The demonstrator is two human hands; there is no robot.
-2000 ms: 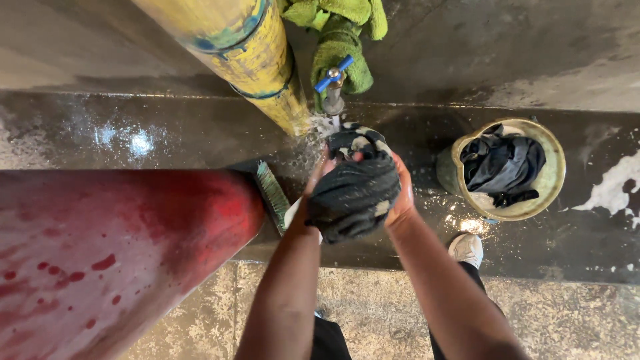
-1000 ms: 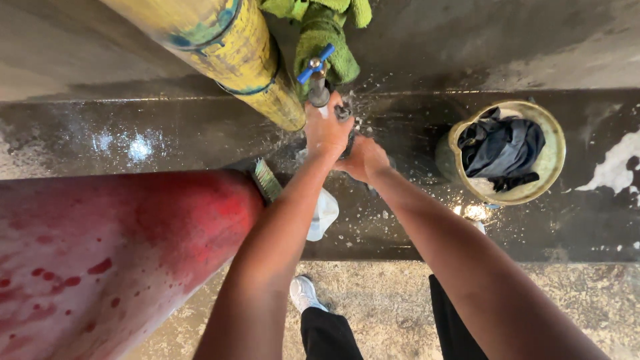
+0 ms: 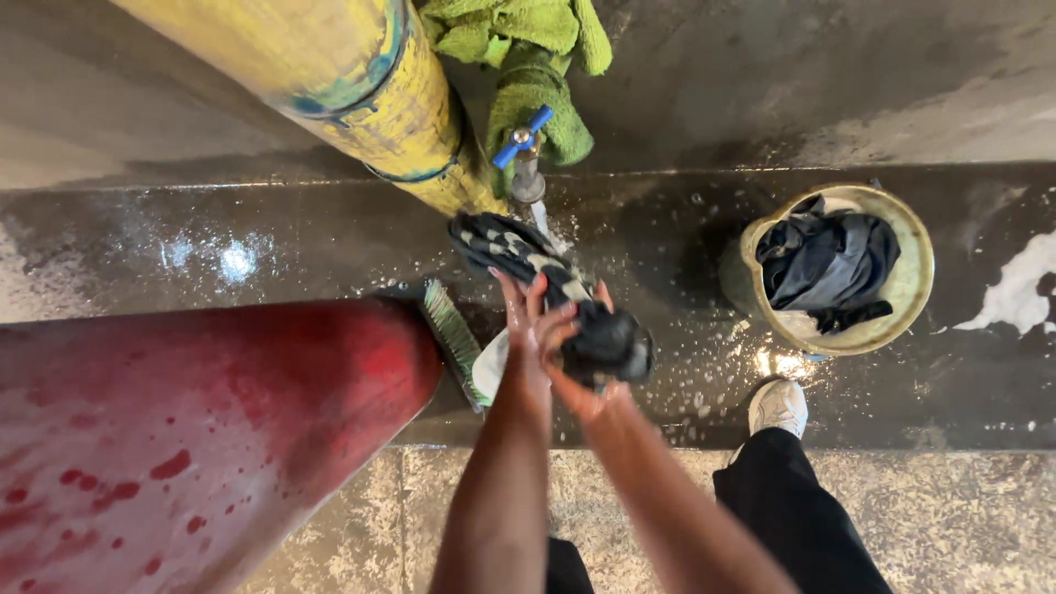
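A wet dark cloth with a pale pattern (image 3: 544, 262) stretches from below the tap to the right of my hands. My left hand (image 3: 528, 318) is closed around its middle, and my right hand (image 3: 586, 384) grips the bunched dark end from below. Water streams from a metal tap with a blue handle (image 3: 528, 183), just above the cloth. Green textured cloths (image 3: 540, 99) are wrapped around and above the tap's pipe. A round pale bucket (image 3: 916, 272) at the right holds dark wet fabric (image 3: 833, 256).
A thick yellow pipe (image 3: 371, 91) stands left of the tap. A large red surface (image 3: 330, 371) fills the lower left, with a bristled brush (image 3: 454, 338) and a white object (image 3: 492, 367) at its end. White foam (image 3: 1019, 285) lies on the wet floor. My shoe (image 3: 778, 406) is below the bucket.
Both hands have moved down from the tap, where they were a second ago, and the patterned cloth is now drawn out long. My foot has come to stand below the bucket.
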